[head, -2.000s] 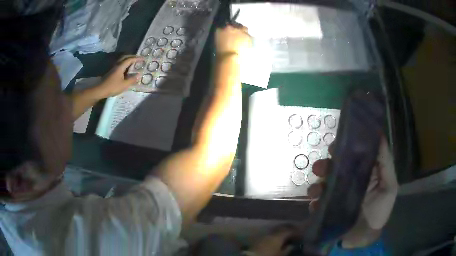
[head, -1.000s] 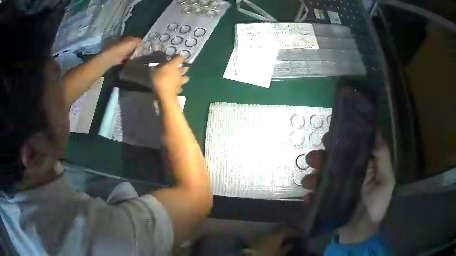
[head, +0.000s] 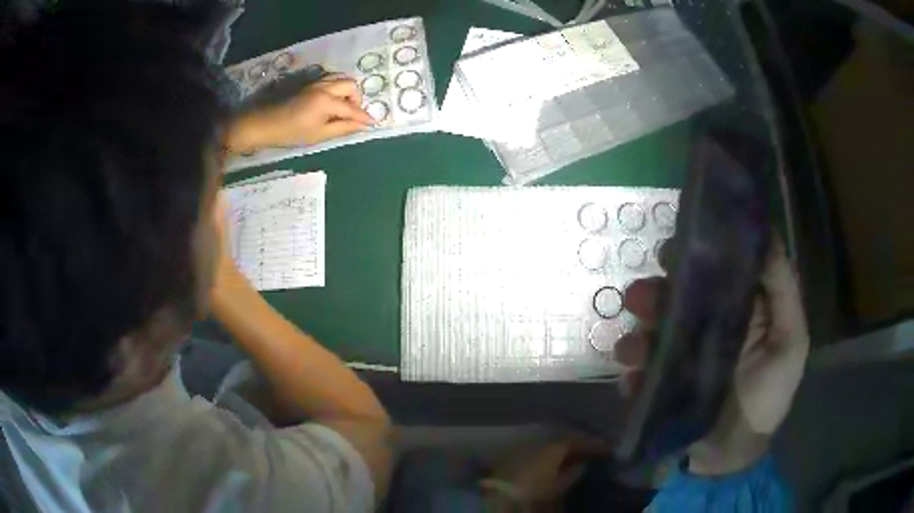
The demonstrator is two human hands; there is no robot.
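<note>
My right hand in a blue sleeve holds a dark smartphone upright over the right side of the ribbed ring tray. Its fingertips show at the phone's left edge. Thin rings lie in rows on the tray's right part, one darker than the rest; the phone hides some. My left hand is dim and partly hidden at the bottom edge, with a pale bracelet at the wrist; its grip cannot be made out.
A seated person in white leans in from the left, a hand on another ring tray. A handwritten list lies below that tray. A clear-pocketed tray lies tilted at the back, with papers on its left part. A pale strap lies behind.
The other person has leaned further in, and that ring tray has turned. The back tray has swung to a slant. The list is more exposed. My right hand still holds the phone in nearly the same place.
</note>
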